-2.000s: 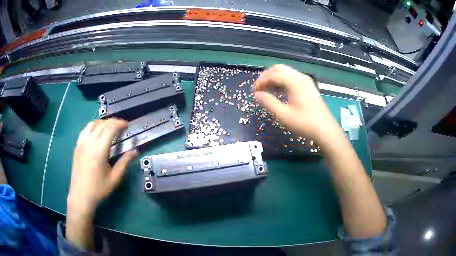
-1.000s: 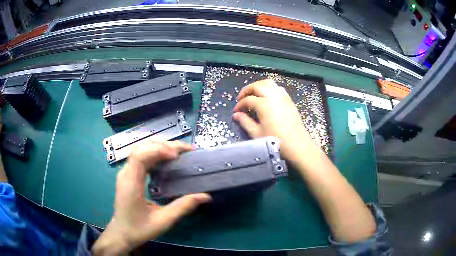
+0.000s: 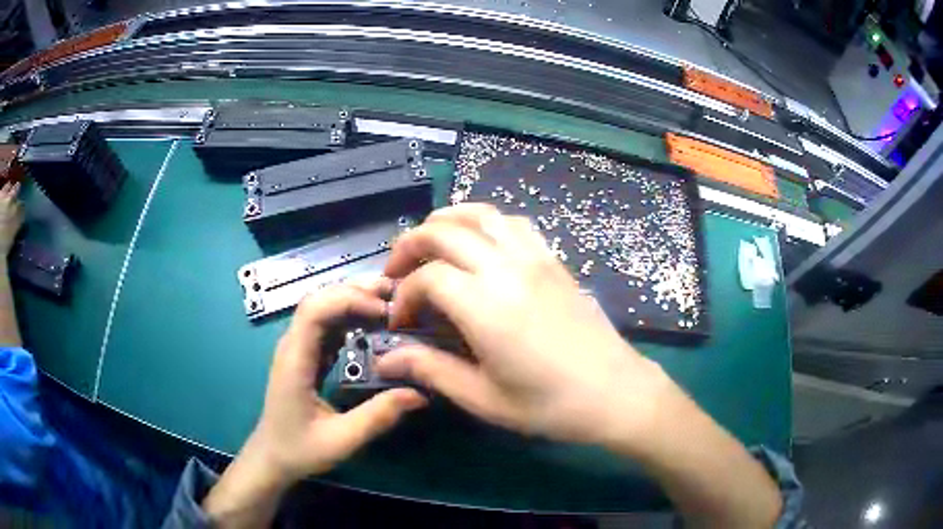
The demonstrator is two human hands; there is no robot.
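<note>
A black housing (image 3: 355, 370) sits on the green mat in front of me, mostly hidden under my hands; its ringed left end shows. My left hand (image 3: 300, 403) is around that left end, fingers behind and thumb in front. My right hand (image 3: 507, 320) is over the top face with its fingertips close together near the left end; whether they pinch a small part is hidden. Small metal parts (image 3: 672, 284) lie scattered in the black tray (image 3: 610, 294) behind my right hand. Another housing (image 3: 321, 274) lies just behind my left hand.
Stacked housings stand at the back (image 3: 336, 186) and left (image 3: 72, 170). The conveyor (image 3: 414, 57) runs behind, with orange-red pieces (image 3: 724, 165) at right. A pale plastic item (image 3: 758, 271) lies right of the tray. Another person's hand (image 3: 8, 217) is at the far left.
My right hand has moved from over the tray to the housing's top face. My left hand stays at its left end. Orange-red pieces on the conveyor have shifted, and another person's hand has appeared.
</note>
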